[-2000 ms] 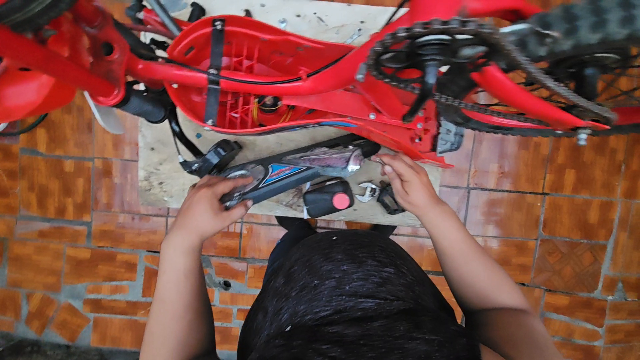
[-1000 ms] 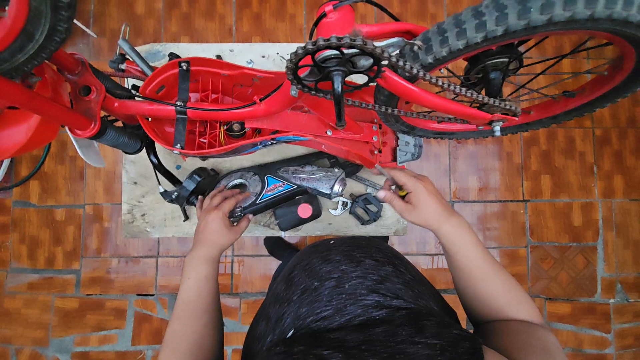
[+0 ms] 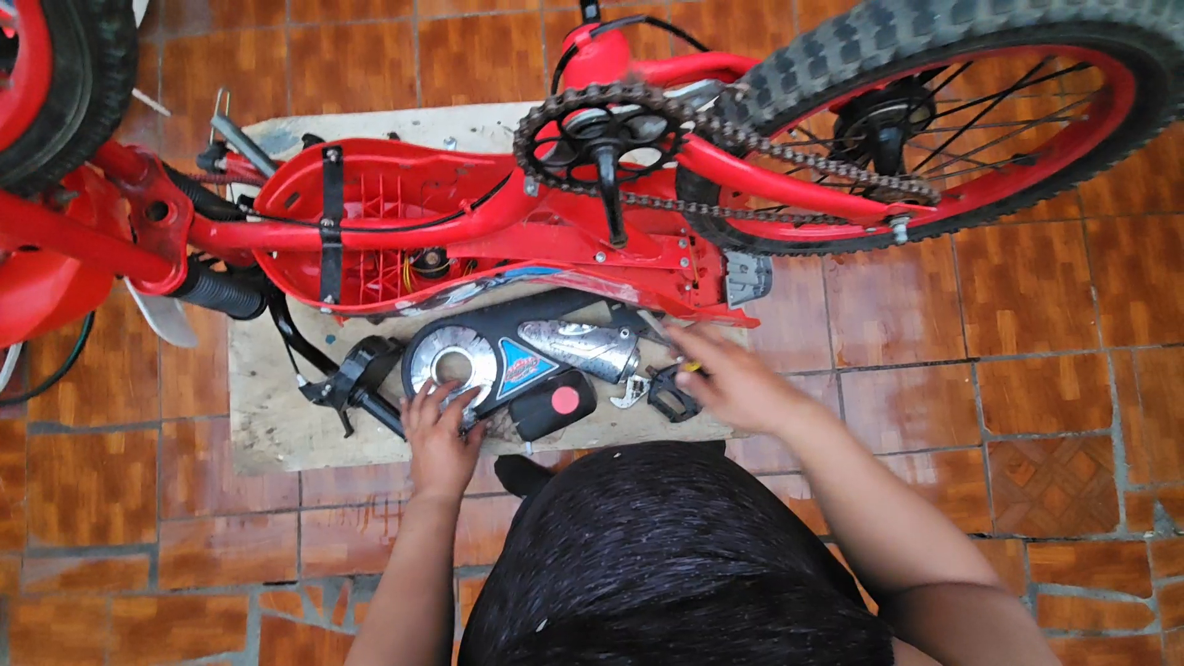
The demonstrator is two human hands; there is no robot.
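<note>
My left hand point(image 3: 444, 439) rests with spread fingers on the round silver part of a black plastic chain cover point(image 3: 499, 361), which lies on a pale board. Between the thumb and fingers of my right hand point(image 3: 735, 375) is a small tool with a yellow part point(image 3: 691, 366), perhaps a screwdriver; its tip lies near the cover's right end. Just below the cover sits a black case with a red disc point(image 3: 553, 405). An adjustable wrench point(image 3: 631, 392) and a black bicycle pedal point(image 3: 673, 396) lie between that case and my right hand.
A red bicycle frame point(image 3: 398, 236) with red plastic bodywork lies across the board point(image 3: 277, 430). The chainring point(image 3: 606, 139), its chain and the knobby rear wheel point(image 3: 999, 120) are above and right. A handlebar grip point(image 3: 379, 412) reaches close to my left hand. Tiled floor point(image 3: 1036, 296) surrounds the board.
My left hand stays at the round end of the cover. My right hand, with the small tool, remains by its right end. The view has shifted.
</note>
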